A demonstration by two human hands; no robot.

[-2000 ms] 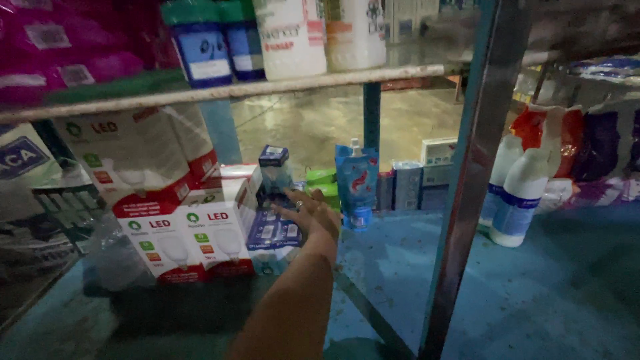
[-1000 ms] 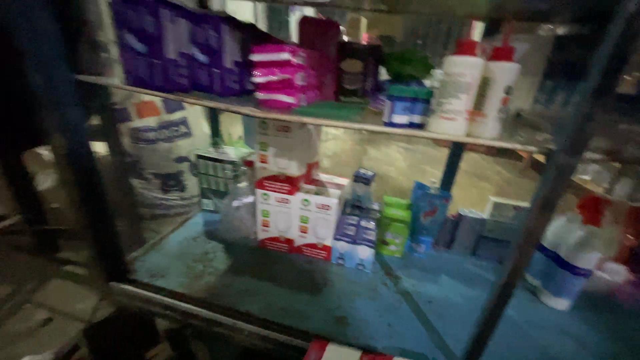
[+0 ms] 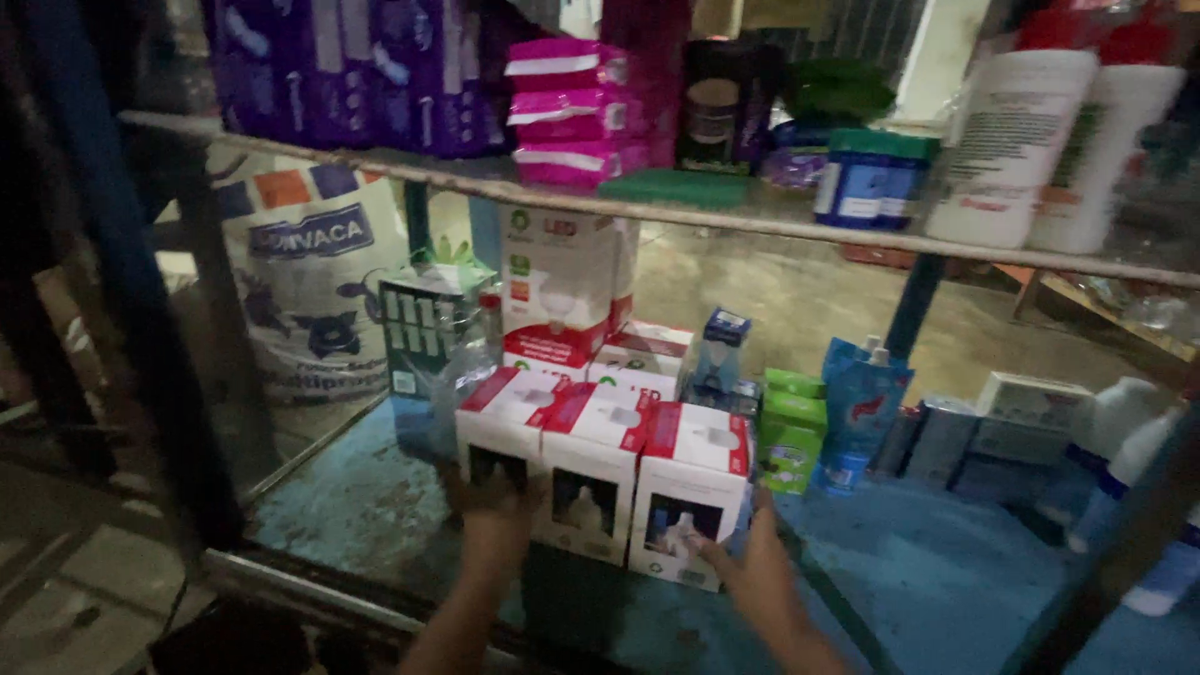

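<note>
A row of three white-and-red light bulb boxes (image 3: 589, 469) sits on the blue lower shelf, pressed between my two hands. My left hand (image 3: 495, 511) is against the left box, its fingers blurred and dark. With fingers along the side and thumb at the front, my right hand (image 3: 755, 562) holds the right box. Behind the row stand more LED bulb boxes (image 3: 560, 281), one stacked on top. Just to the right are a small blue box (image 3: 722, 347), a green packet (image 3: 792, 436) and a blue spouted pouch (image 3: 862, 403).
The upper shelf's edge (image 3: 656, 208) runs above my hands, bearing purple packs (image 3: 352, 75), pink packs (image 3: 567, 112) and white bottles (image 3: 1017, 141). A blue post (image 3: 122, 272) rises at left, near a printed sack (image 3: 305, 281). Another post (image 3: 1116, 553) slants at lower right.
Both hands are now at a front row of three bulb boxes, which the earlier frames do not show there. Two seconds ago one hand reached to the blue packets beside the bulb boxes.
</note>
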